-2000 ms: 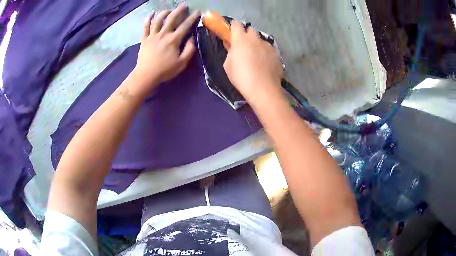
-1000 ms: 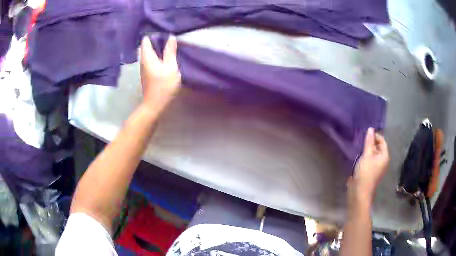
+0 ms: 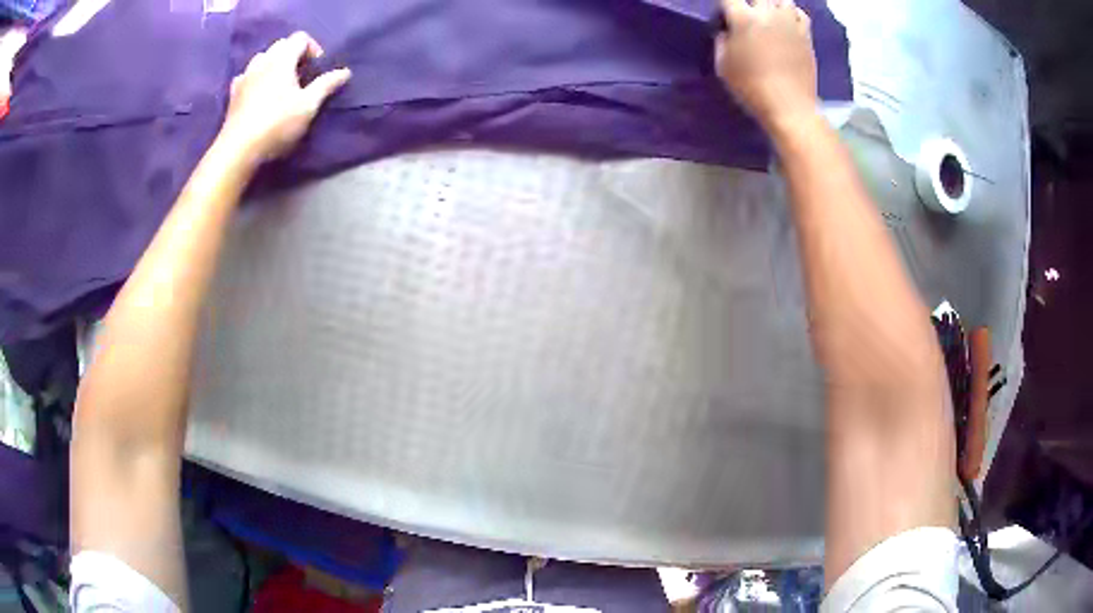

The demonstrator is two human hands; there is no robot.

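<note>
Purple garment pieces [image 3: 503, 54] lie heaped and overlapping along the far side of the table, with a long seam or edge line running across them. My left hand [image 3: 278, 93] is on the purple cloth at the upper left, thumb and fingers apart. My right hand [image 3: 770, 54] is at the cloth's right end, fingers bent and near the top picture edge; whether they pinch cloth is hidden. The iron [image 3: 973, 401], with an orange handle, rests at the right, partly behind my right forearm.
The pale table cover [image 3: 515, 323] curves along its near edge. A white tape roll [image 3: 944, 176] sits at the far right. A dark hose [image 3: 983, 557] hangs from the iron. Red and blue cloth shows beneath the near edge.
The purple panel stretched between my hands has moved away from me onto the heap. Both hands have moved to the far side. Earlier my right hand held the iron; it now stands aside.
</note>
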